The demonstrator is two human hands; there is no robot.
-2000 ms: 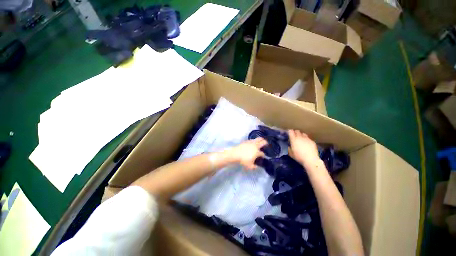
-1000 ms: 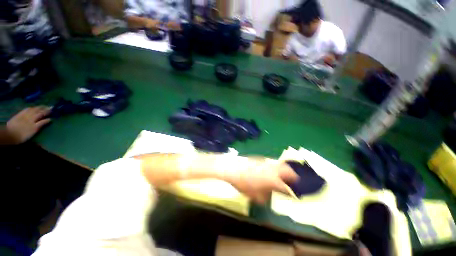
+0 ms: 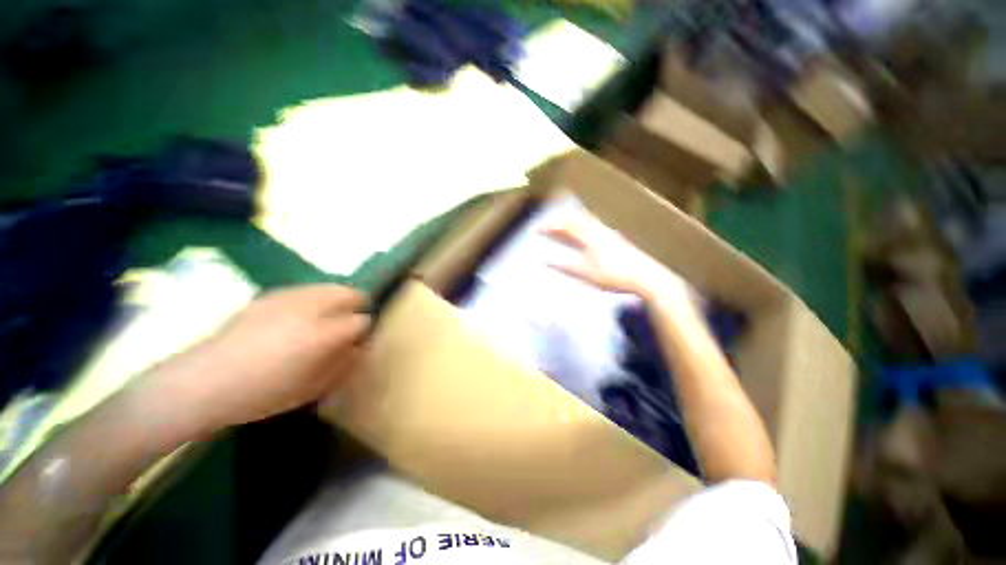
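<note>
The open brown carton holds dark housings and a translucent white interlayer sheet. My right hand reaches inside over the white sheet, fingers spread, with no part seen in it; whether it touches the sheet is unclear. My left hand is at the carton's near left corner beside the bench edge, fingers curled and blurred. Whether it grips the carton or anything else cannot be told.
White sheets lie fanned on the green bench beyond the carton. Dark parts are heaped at the top, with a blurred dark heap at left. Other cartons stand behind, above green floor with a yellow line.
The view has swung from the bench back to the carton. The dark housings a second ago at my hands are no longer seen there. My right hand is now inside the carton, my left at its corner.
</note>
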